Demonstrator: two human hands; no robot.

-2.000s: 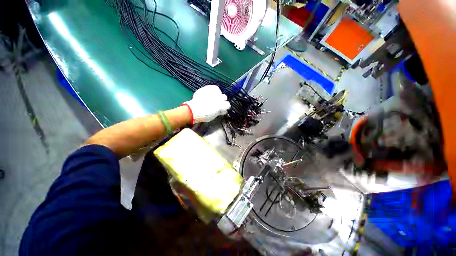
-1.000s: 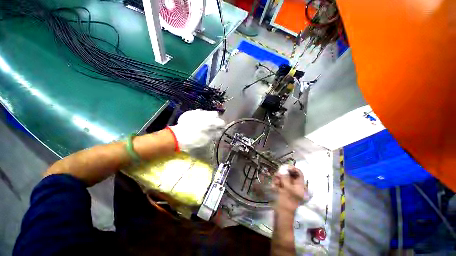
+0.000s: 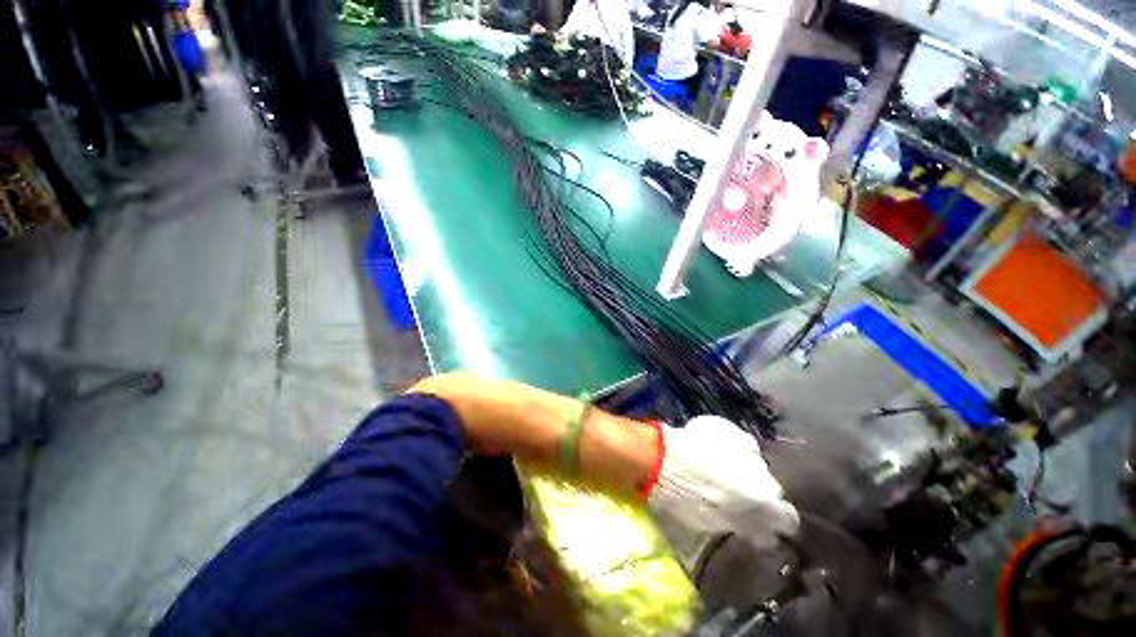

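A bundle of long thin black cables [image 3: 586, 268] runs along the green bench [image 3: 480, 292]. Its near ends gather past the bench's edge, just beyond my left hand. My left hand [image 3: 726, 485], in a white knitted glove with a red cuff, is over the machine's near side, beside the yellow wrapped block [image 3: 610, 554]. Its fingers are blurred, and I cannot tell whether they hold anything. The rotary disc is mostly hidden or cut off at the bottom edge. My right hand is not in view.
A pink and white animal-shaped fan [image 3: 762, 199] stands on the bench beside a white post [image 3: 729, 162]. A wire spool [image 3: 389, 87] is at the far end. Dark machine parts [image 3: 953, 498] are at the right. A person [image 3: 683, 47] is in the far background.
The view has swung up and left, showing more bench and floor. My right hand, seen over the disc one second ago, is out of view. My left hand has moved from the cable ends towards the machine.
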